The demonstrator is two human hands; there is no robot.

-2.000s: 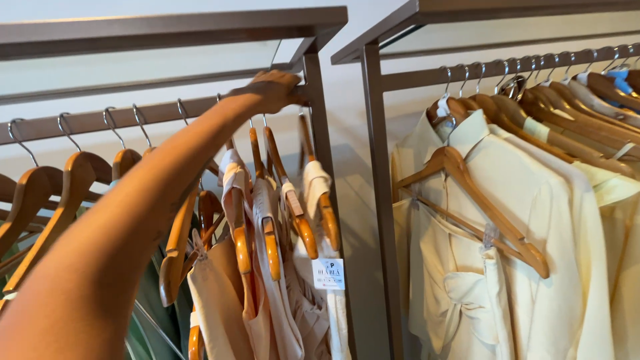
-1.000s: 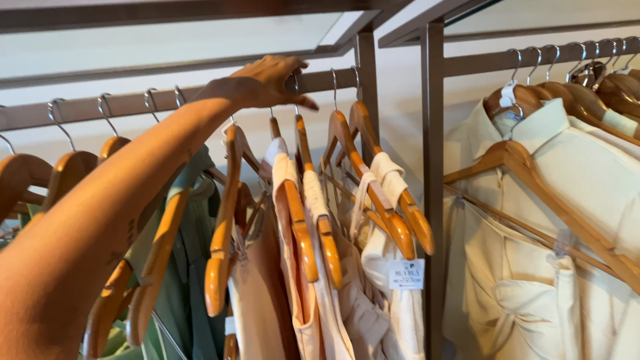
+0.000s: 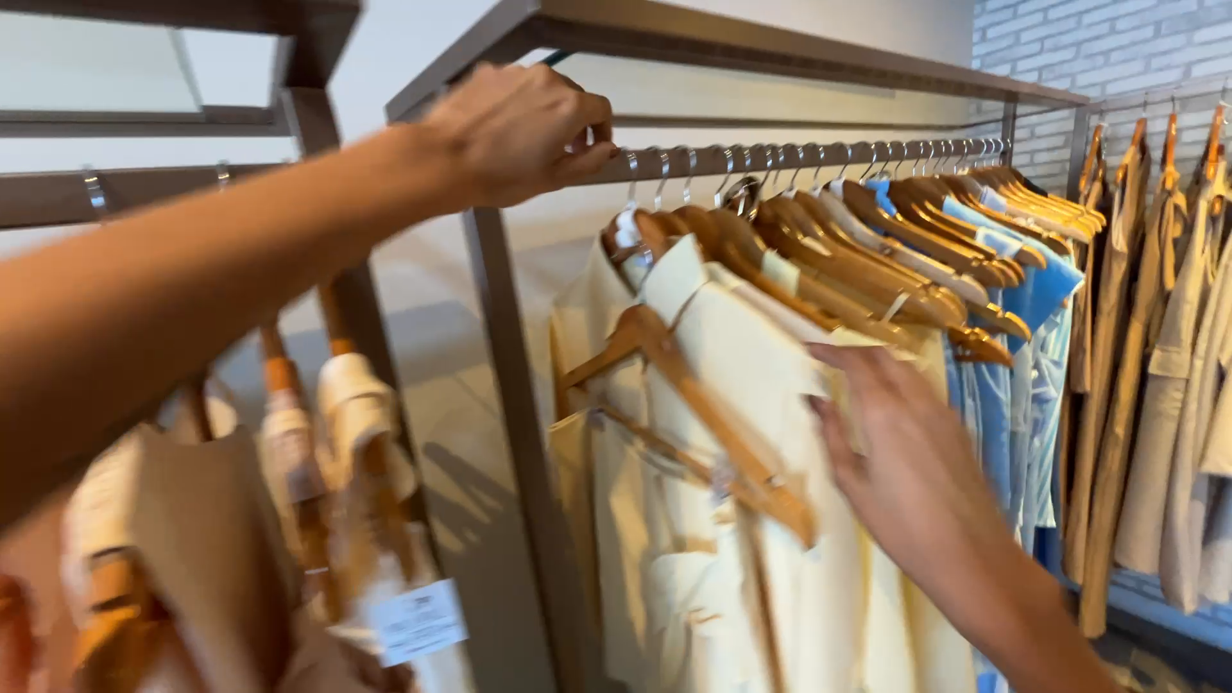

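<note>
My left hand [image 3: 534,135] reaches across from the left, its fingers curled at the near end of the right rack's metal rail [image 3: 707,162]; whether it grips the rail is unclear. My right hand [image 3: 900,443] is at the shoulder of a cream collared garment [image 3: 760,337], fingers stretched out, and whether it touches the fabric cannot be told. In front of that garment, a wooden hanger [image 3: 674,371] hangs tilted, with a second cream garment [image 3: 688,597] below it. More wooden hangers [image 3: 866,250] crowd the rail behind.
On the left rack, blurred beige garments [image 3: 207,510] hang on wooden hangers, one with a white tag [image 3: 419,621] bearing writing. Dark metal uprights [image 3: 510,385] stand between the racks. Blue garments [image 3: 1049,298] hang farther along, and brown and beige clothes [image 3: 1155,385] hang by a brick wall [image 3: 1088,48].
My left hand has moved right, from the left rack's rail to the right rack's rail. My right hand has come into view. The view has swung to the right.
</note>
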